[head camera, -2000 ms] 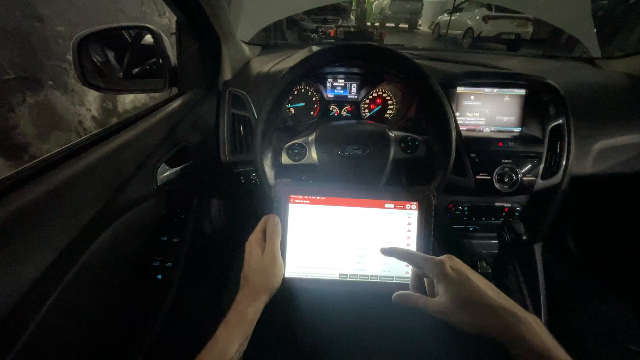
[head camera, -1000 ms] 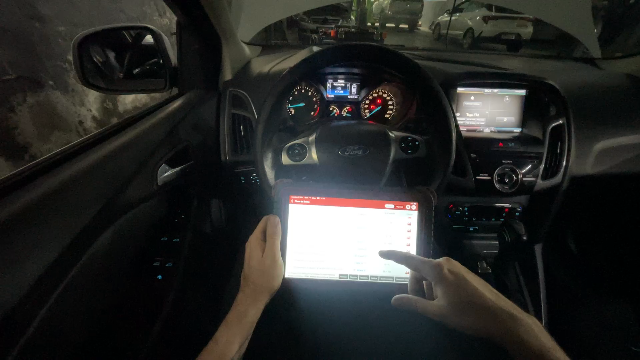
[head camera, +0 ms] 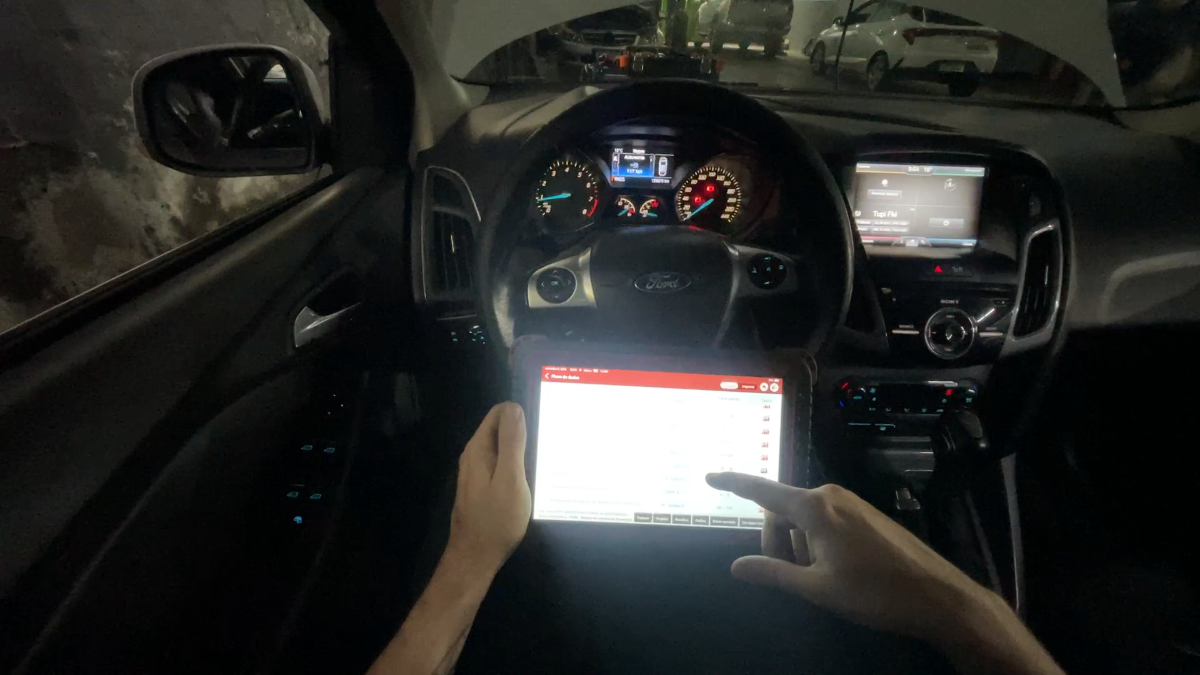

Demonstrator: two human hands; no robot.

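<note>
A tablet in a dark case [head camera: 656, 450], its bright screen showing a table under a red bar, is tilted up below the steering wheel [head camera: 663, 281]. My left hand [head camera: 492, 483] grips its left edge, thumb along the front of the frame and the other fingers hidden behind. Over the lower right of the screen is my right hand [head camera: 816, 539], index finger extended with its tip at the screen; whether it touches cannot be told. The thumb is held apart below and the remaining fingers are curled. That hand holds nothing.
Behind the wheel glows the instrument cluster [head camera: 639, 187]. To the right are a lit centre display [head camera: 919, 204], an audio knob [head camera: 950, 333] and the gear lever [head camera: 958, 436]. The driver's door [head camera: 187, 403] bounds the left side. Through the windscreen a raised bonnet and parked cars [head camera: 905, 42] show.
</note>
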